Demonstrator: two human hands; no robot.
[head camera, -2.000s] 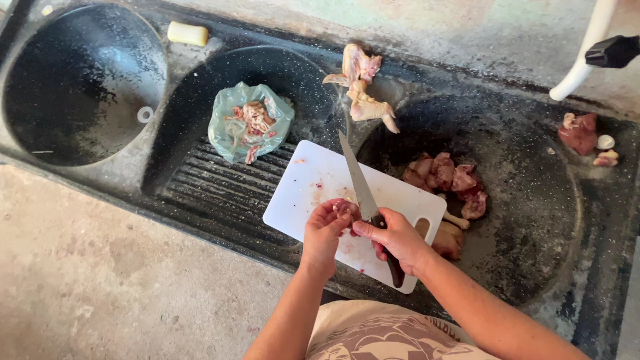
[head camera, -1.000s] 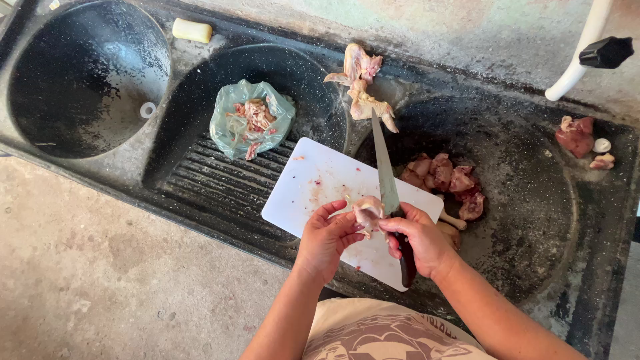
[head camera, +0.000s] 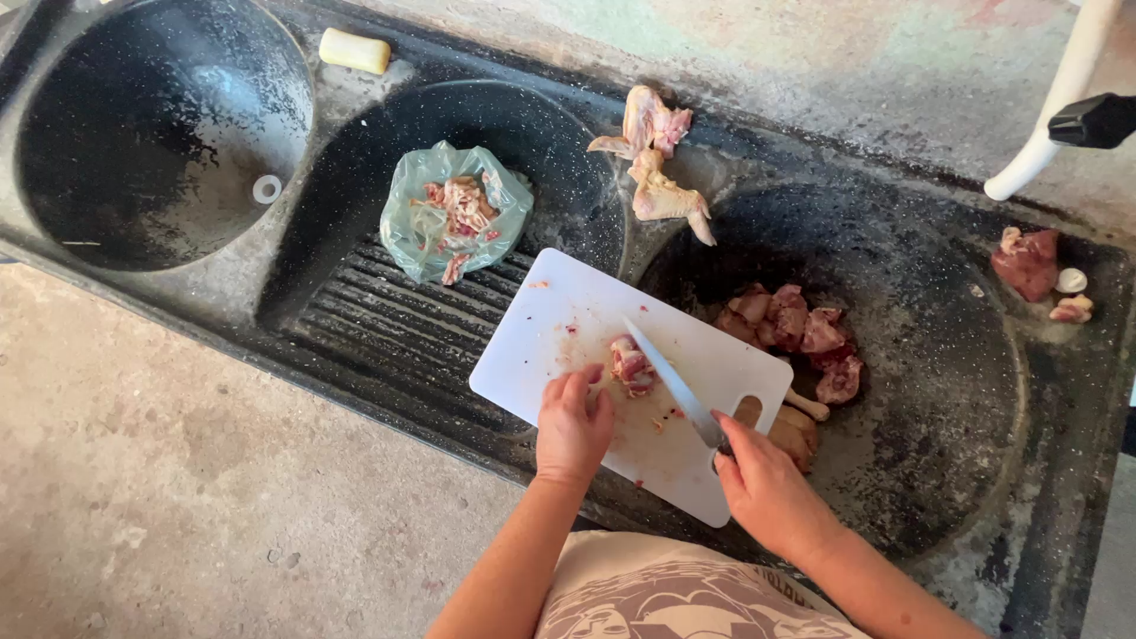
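Observation:
My right hand (head camera: 763, 484) is closed on the handle of a kitchen knife (head camera: 670, 377), whose blade points up and left over a white plastic cutting board (head camera: 532, 337). A small piece of raw meat (head camera: 631, 366) lies on the board beside the blade. My left hand (head camera: 575, 422) is over the board's lower left edge, just left of that meat, fingers curled; whether a small scrap is between the fingertips I cannot tell. Bits of meat and stains dot the board.
Raw meat pieces (head camera: 785, 319) lie in the right basin (head camera: 923, 355). A bag of scraps (head camera: 457, 213) sits in the middle basin. Chicken wings (head camera: 657, 169) rest on the ledge, dark red meat (head camera: 1025, 264) at far right. Yellow soap (head camera: 355, 51) and a white pipe (head camera: 1056, 106) are near the wall.
The meat I held in both hands now lies on the board. My left hand has come away from it, and the knife blade has tilted further left and lower over the board.

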